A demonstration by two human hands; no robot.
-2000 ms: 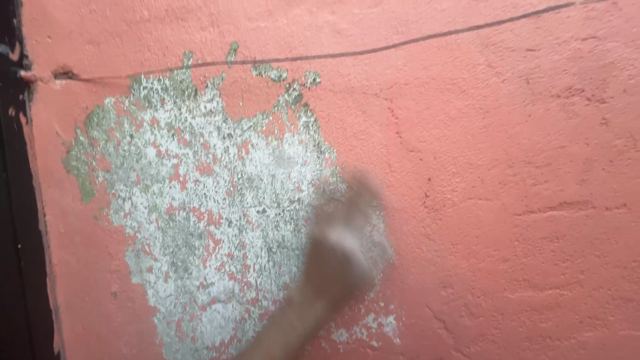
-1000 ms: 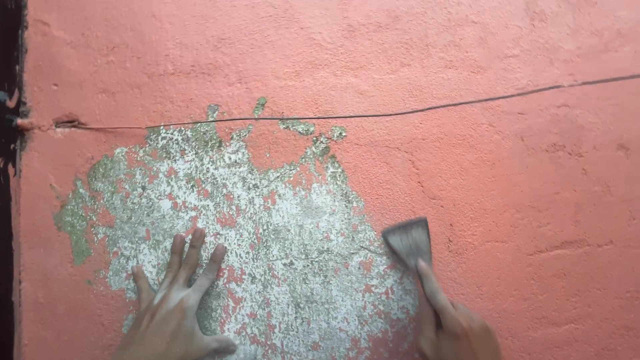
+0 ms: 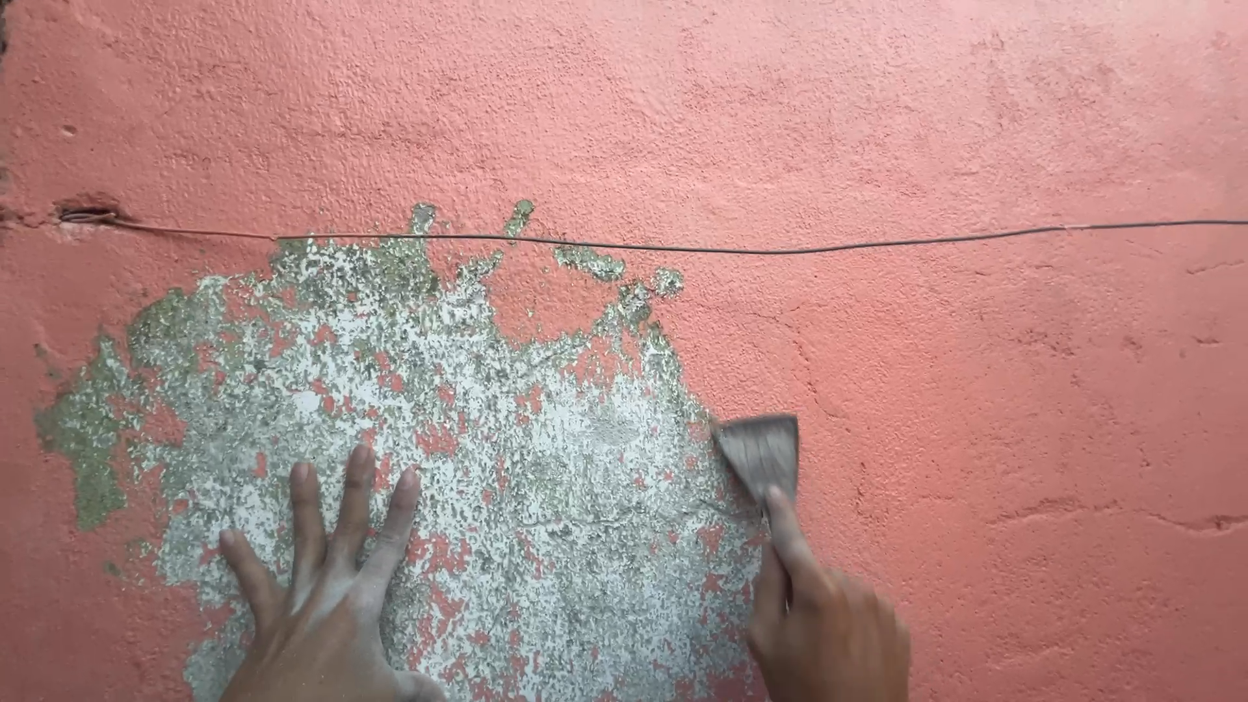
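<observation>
My right hand [image 3: 829,624] grips a putty knife with a wide metal blade [image 3: 765,450], its index finger stretched along the blade's neck. The blade lies against the wall at the right border of a bare patch [image 3: 585,487], where grey and white plaster shows between flecks of coral paint. The handle is hidden in my hand. My left hand [image 3: 327,614] is spread palm-down on the lower left of the patch, dusty on its fingers and holding nothing.
Coral-painted wall [image 3: 975,390] with a rough surface surrounds the patch. A thin dark wire [image 3: 780,251] runs across above it, from a small hole [image 3: 88,214] at the left. Fine cracks [image 3: 1053,507] mark the wall at the right.
Two seconds ago one blurred hand was over the patch's right side; a second ago both hands were in view, the right with the knife. The view has shifted somewhat.
</observation>
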